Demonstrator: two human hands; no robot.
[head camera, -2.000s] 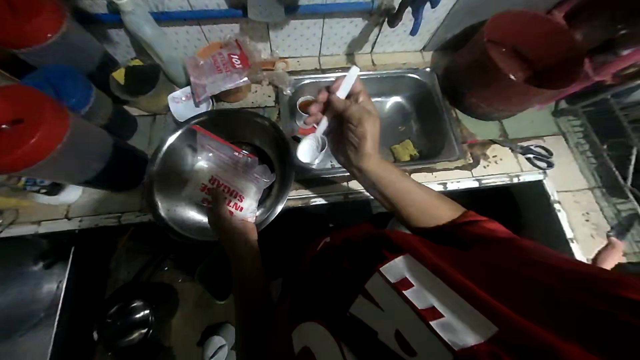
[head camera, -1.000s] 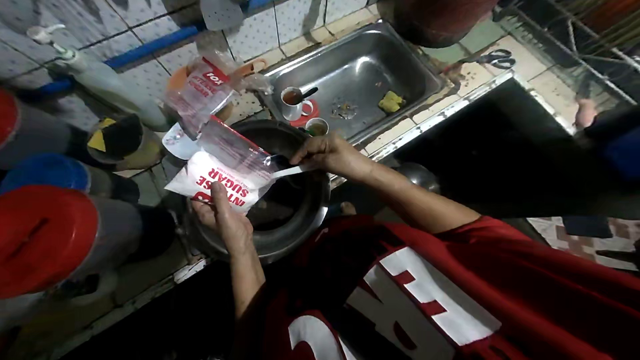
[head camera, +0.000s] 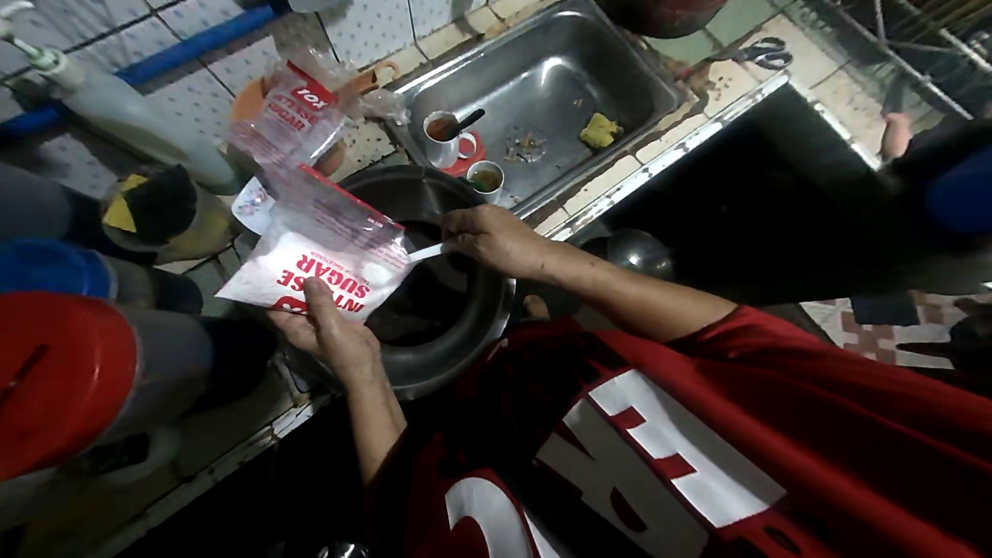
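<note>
My left hand (head camera: 333, 333) grips the lower edge of a clear plastic bag of white sweetener (head camera: 267, 271), its thumb on the printed front. The bag is tilted, with its mouth towards the right. In my right hand (head camera: 496, 240) is the handle of a white plastic spoon (head camera: 425, 253), whose bowl is inside the bag among the white powder. Both hands are over a large metal basin (head camera: 496, 325) holding dark liquid. Another printed plastic bag (head camera: 287, 116) lies behind, on an orange container (head camera: 248, 101).
A steel sink (head camera: 558, 70) holds a white mug (head camera: 440, 147) of brown liquid, a small cup (head camera: 487, 180) and a yellow sponge (head camera: 601, 130). Scissors (head camera: 766, 53) lie at the back right. Red-lidded (head camera: 62, 380) and blue-lidded (head camera: 54, 267) containers stand left. A person's foot (head camera: 895, 136) shows at right.
My right hand has brought the spoon down from over the sink into the bag. The bag has been lifted and tilted above the basin by my left hand. The view has turned.
</note>
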